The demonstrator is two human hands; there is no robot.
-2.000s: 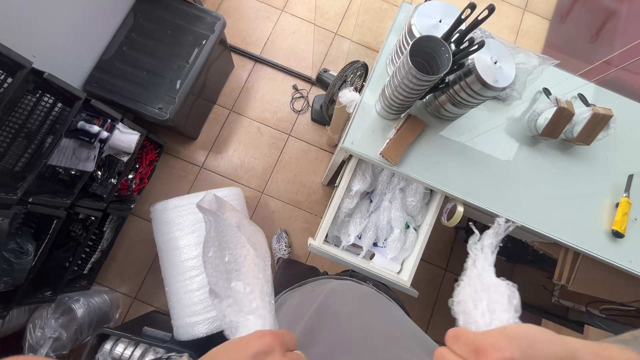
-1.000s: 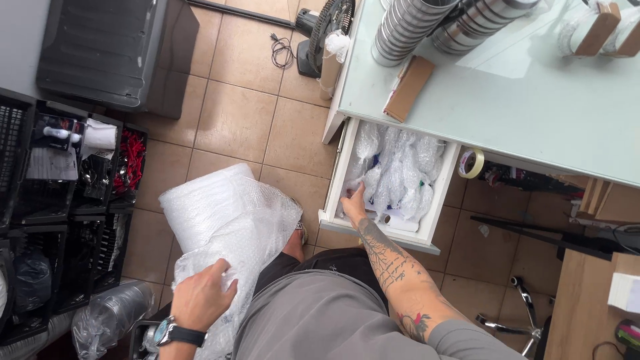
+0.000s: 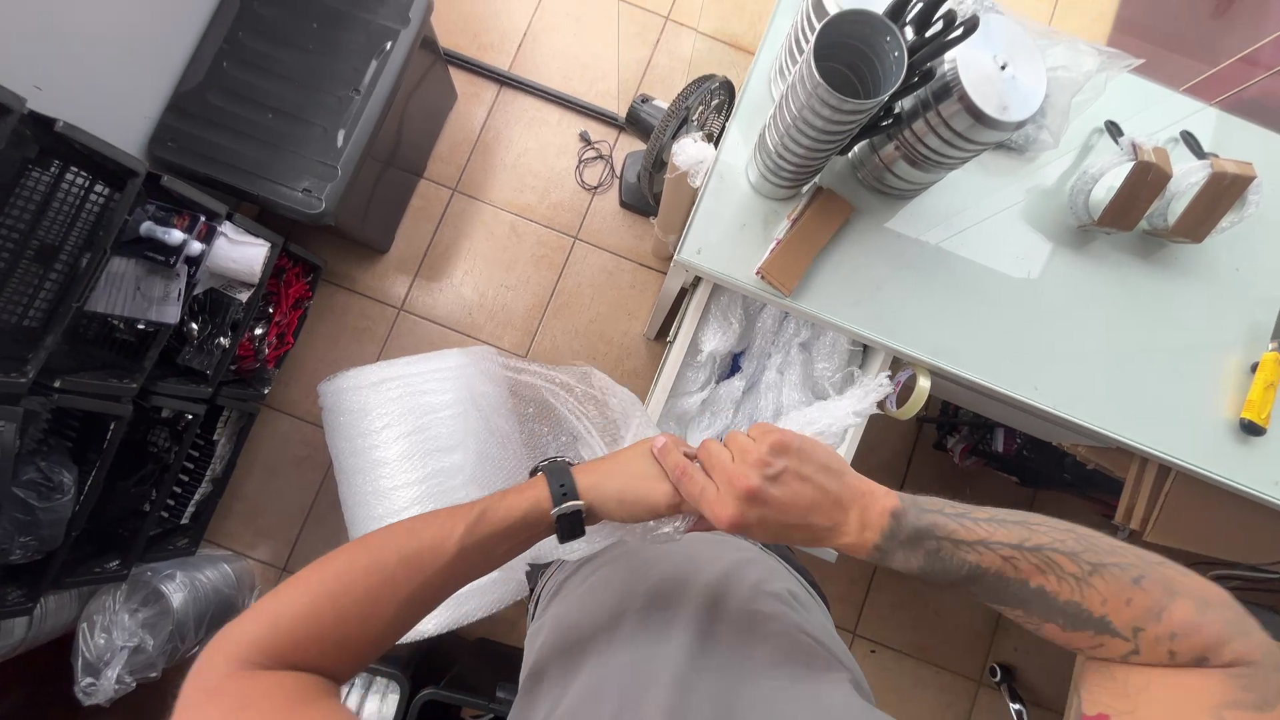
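Note:
My left hand point(image 3: 640, 480), with a black watch at the wrist, and my right hand point(image 3: 755, 478) are together in front of my grey shirt, the right partly over the left. Bubble wrap point(image 3: 560, 420) runs from a large roll point(image 3: 415, 440) to my hands, and my left forearm crosses it. A twisted bubble wrap piece point(image 3: 830, 412) sticks out beyond my right hand, over the open drawer point(image 3: 680, 350) that holds wrapped items point(image 3: 760, 350). Which hand grips which part is hidden.
The glass-topped table point(image 3: 1000, 300) bears stacked metal pots point(image 3: 820, 100), a cardboard piece point(image 3: 805, 240), wrapped items with cardboard point(image 3: 1135, 190) and a yellow cutter point(image 3: 1262, 390). A tape roll point(image 3: 908, 392) is beside the drawer. A fan point(image 3: 680, 130) stands on the floor; black crates point(image 3: 60, 240) line the left.
My right hand has left the drawer's inside and now lies against my left hand. Both were apart a second ago. The bubble wrap now stretches from the roll toward them.

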